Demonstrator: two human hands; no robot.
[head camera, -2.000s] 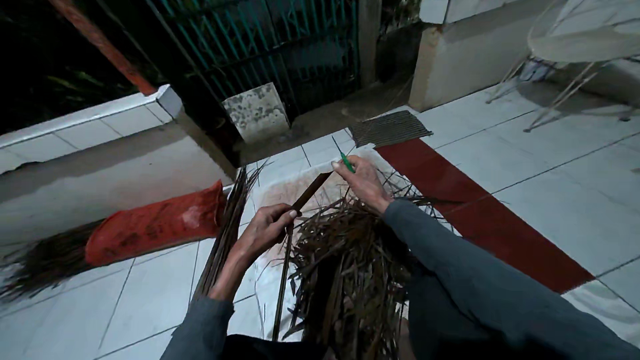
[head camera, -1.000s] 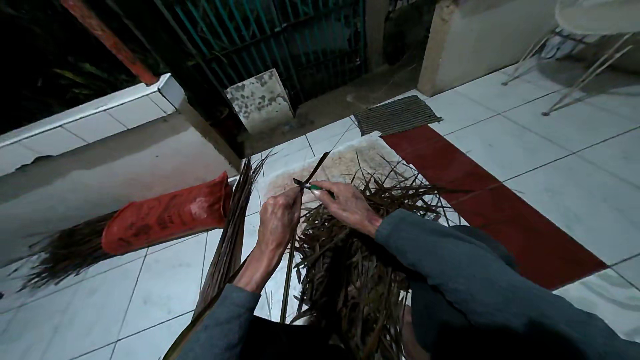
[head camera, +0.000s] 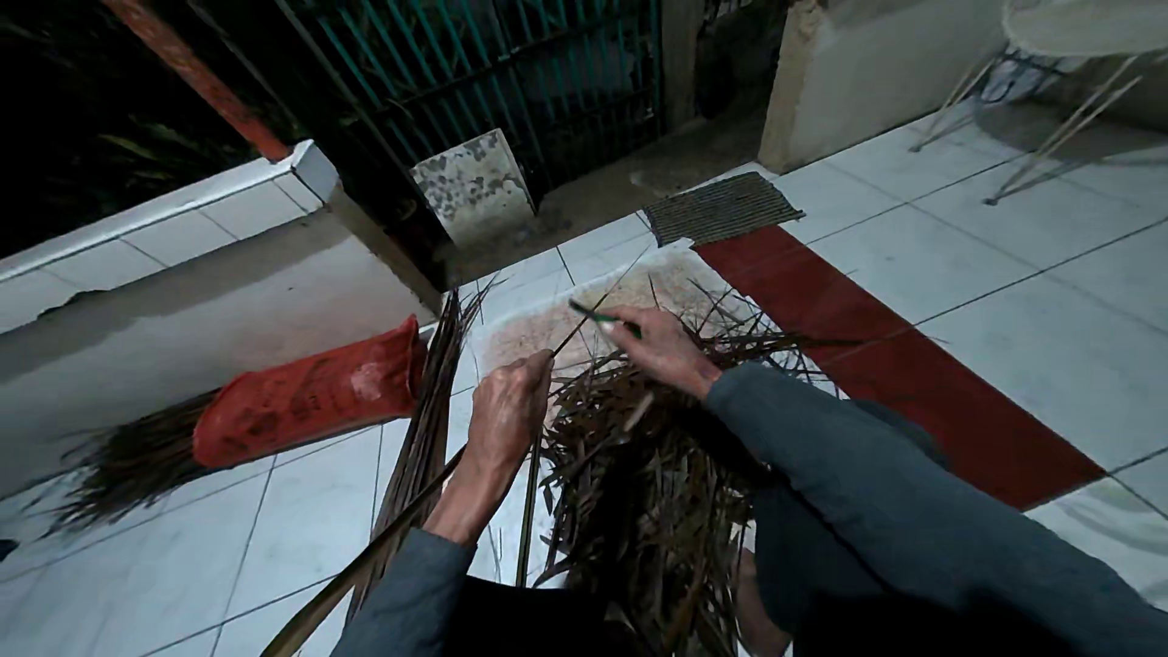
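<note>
My left hand (head camera: 511, 401) is closed on a long dried palm leaf strip (head camera: 570, 336), whose thin tip points up and away past the fist. In my right hand (head camera: 662, 347) is a small green-handled knife (head camera: 593, 313); its dark blade lies against or just over the strip, ahead of the left fist. A heap of brown leaf shreds (head camera: 630, 474) lies below both hands, between my legs. Left of my left wrist rests a bundle of long dry leaf strips (head camera: 429, 411). Much of the held strip is hidden by my fist.
A red sack (head camera: 310, 401) with dry stalks poking out lies along the low wall at left. A ribbed mat (head camera: 721, 208) and a speckled slab (head camera: 474, 187) are ahead, near the green barred gate (head camera: 511, 73). A round table (head camera: 1086, 27) stands at upper right.
The right hand with the knife has moved away from the left fist, forward and to the right. One second ago both hands were together at the strip.
</note>
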